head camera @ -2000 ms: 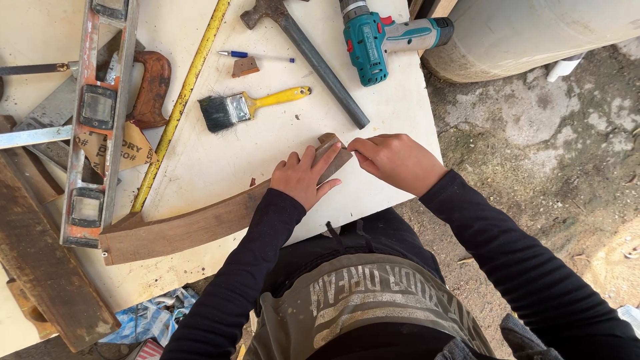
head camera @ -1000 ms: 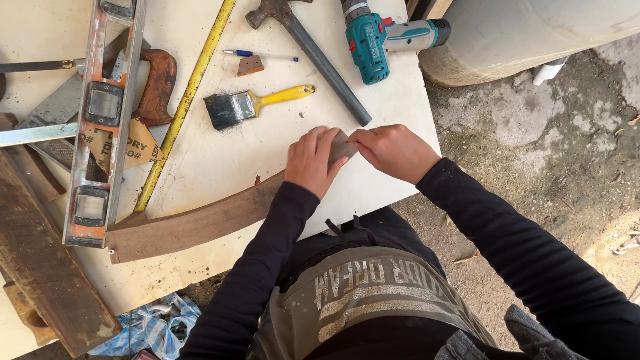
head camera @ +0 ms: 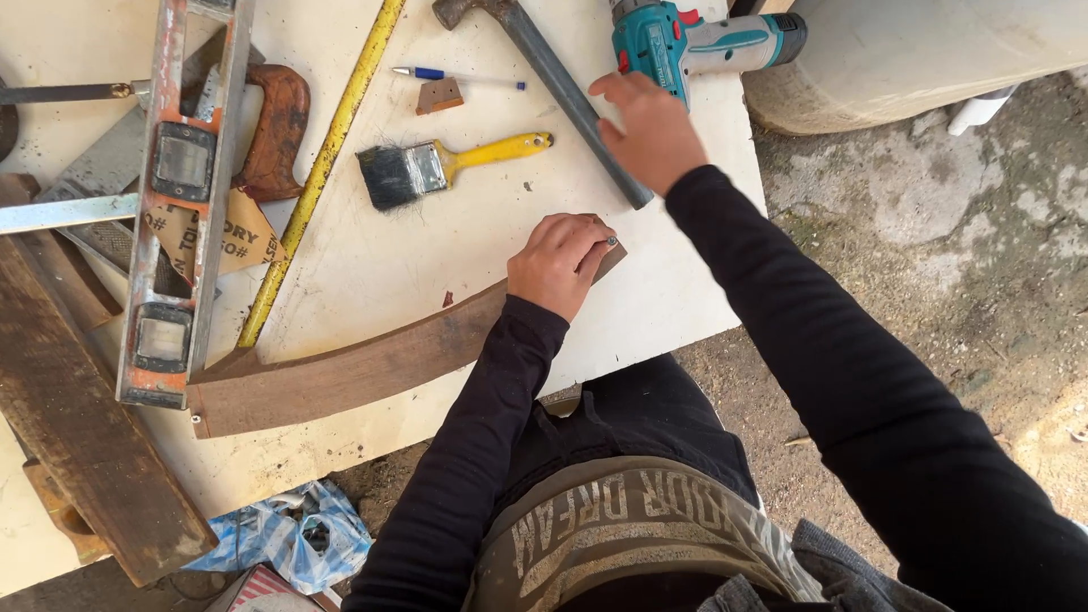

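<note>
My left hand (head camera: 561, 263) grips the right end of a curved wooden piece (head camera: 365, 365), with a small metal screw (head camera: 611, 241) held upright at its fingertips. Another small metal fastener (head camera: 196, 418) shows at the piece's left end. My right hand (head camera: 650, 132) is raised with fingers apart and holds nothing; it hangs over the upper part of the hammer's grey handle (head camera: 574, 98), close beside the teal cordless drill (head camera: 654, 42). A paintbrush with a yellow handle (head camera: 501, 151) lies left of the hammer, below a blue pen (head camera: 459, 78) and a small wood offcut (head camera: 439, 96).
An orange spirit level (head camera: 183, 161) overlaps a handsaw (head camera: 276, 127), sandpaper (head camera: 234, 234) and a metal square. A yellow ruler (head camera: 323, 170) slants beside them. Dark boards (head camera: 76, 391) lie at the left. A large pale container (head camera: 884, 59) stands beyond the table's right edge.
My right hand has left the right end of the curved wood and moved up toward the drill. My left hand has stayed at the wood's end.
</note>
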